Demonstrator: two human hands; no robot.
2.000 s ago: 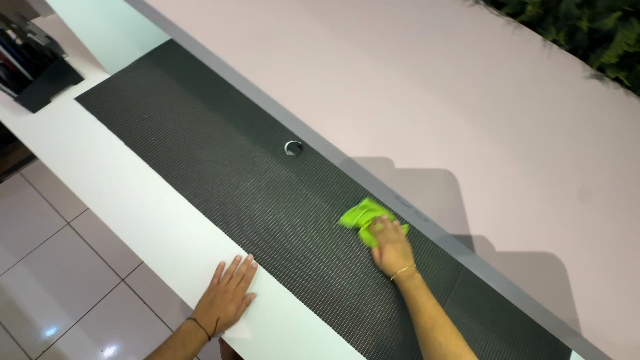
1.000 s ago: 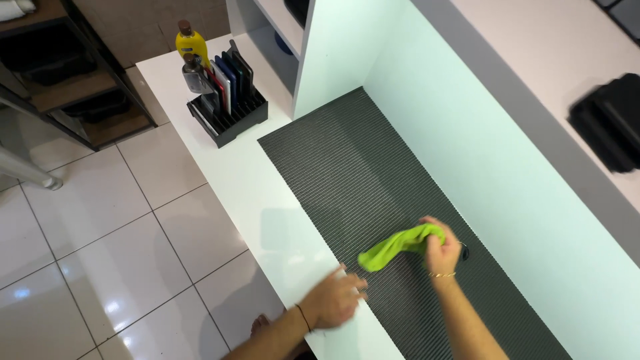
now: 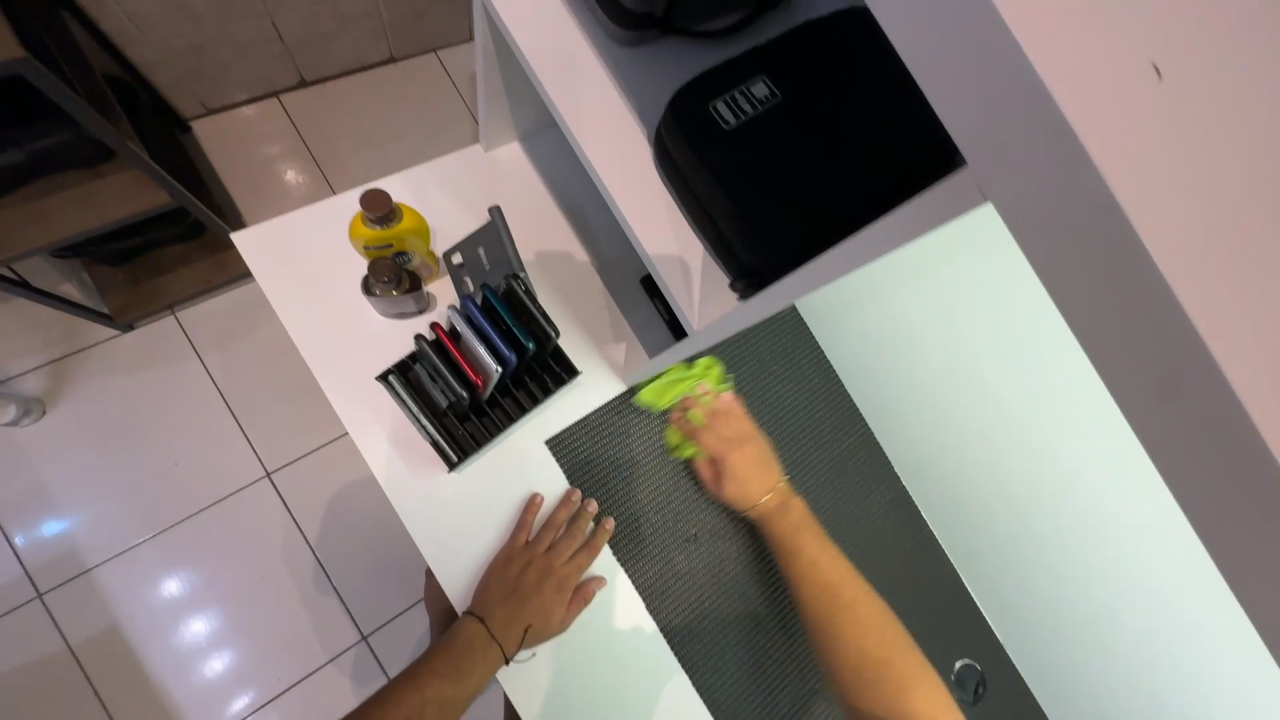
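My right hand (image 3: pixel 735 455) presses a bright green cloth (image 3: pixel 685 385) onto the far end of a dark ribbed mat (image 3: pixel 700 540), beside the shelf unit. Flat on the white counter (image 3: pixel 460 510) lies my left hand (image 3: pixel 545 575), fingers spread, fingertips at the mat's left edge and nothing held. Beyond it a black slotted rack (image 3: pixel 515 410) holds several phones upright. The cloth is partly hidden under my right fingers, and the hand is slightly blurred.
A yellow bottle (image 3: pixel 392 235) and a smaller clear bottle (image 3: pixel 396 290) with brown caps stand behind the rack. A black zippered case (image 3: pixel 800 150) lies on the shelf. A round metal-rimmed grommet (image 3: pixel 968 680) is at lower right. Tiled floor (image 3: pixel 190 500) lies left of the counter.
My right hand has carried the green cloth along the mat to its far end by the shelf unit. My left hand now rests further along the counter, nearer the rack. The view has swung.
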